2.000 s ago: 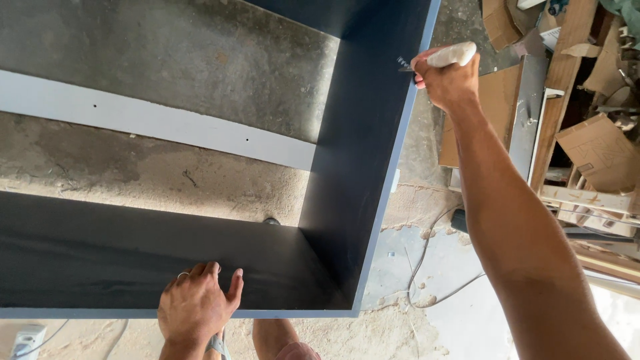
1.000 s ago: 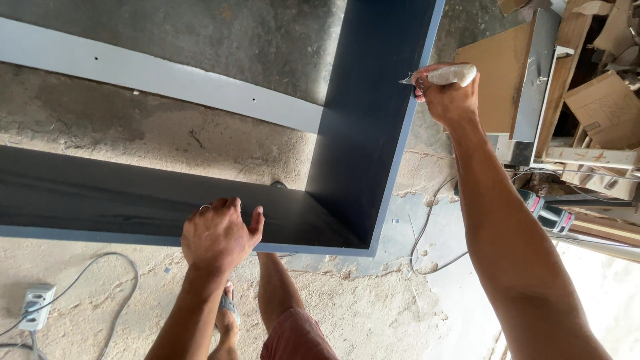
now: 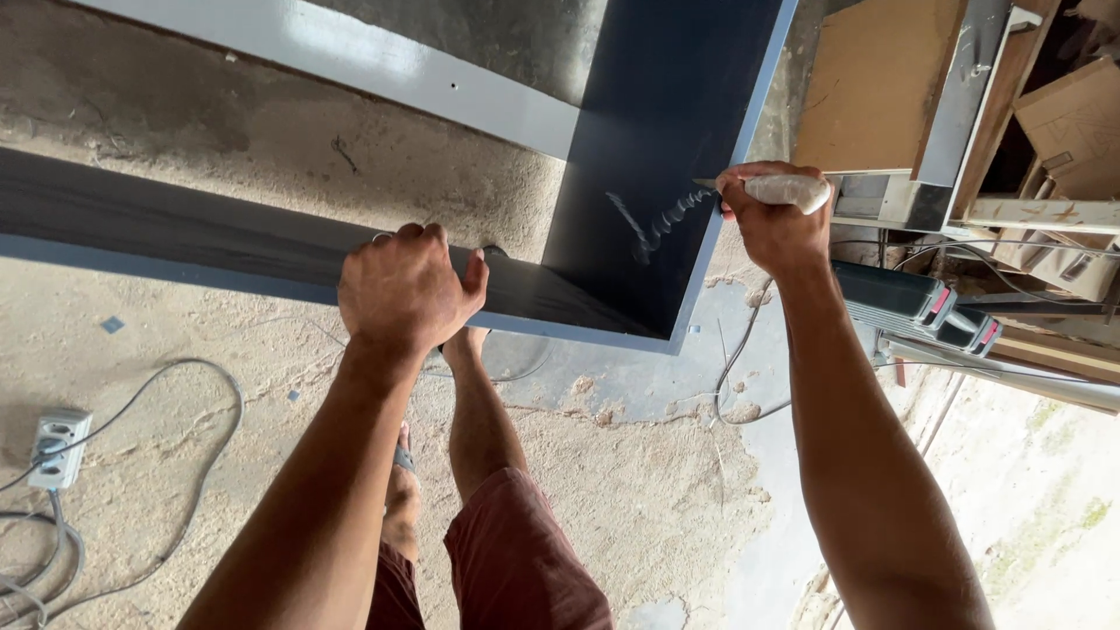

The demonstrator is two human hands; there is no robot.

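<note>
A dark cabinet frame (image 3: 647, 166) with blue-grey edges spans the upper view, a pale crosspiece (image 3: 490, 109) with a small hole running across it. My left hand (image 3: 407, 284), a ring on one finger, rests over the lower panel (image 3: 219, 232) near its edge. At the frame's right edge, my right hand (image 3: 774, 214) is closed around a tool with a whitish, wrapped-looking handle (image 3: 787, 191). Its thin pointed tip lies over the inner face of the side panel. Pale curled marks or shavings (image 3: 674, 214) show on that face, left of the tip.
A power strip (image 3: 59, 448) and looped grey cables lie on the rough floor at lower left. Cardboard (image 3: 1072, 127), boards (image 3: 875, 87) and a dark tool or battery case (image 3: 910, 297) are at the right. My legs stand below the frame.
Pale curled marks or shavings now show on the side panel, where none was visible before. My right hand still holds the tool at the frame's edge. The view has shifted.
</note>
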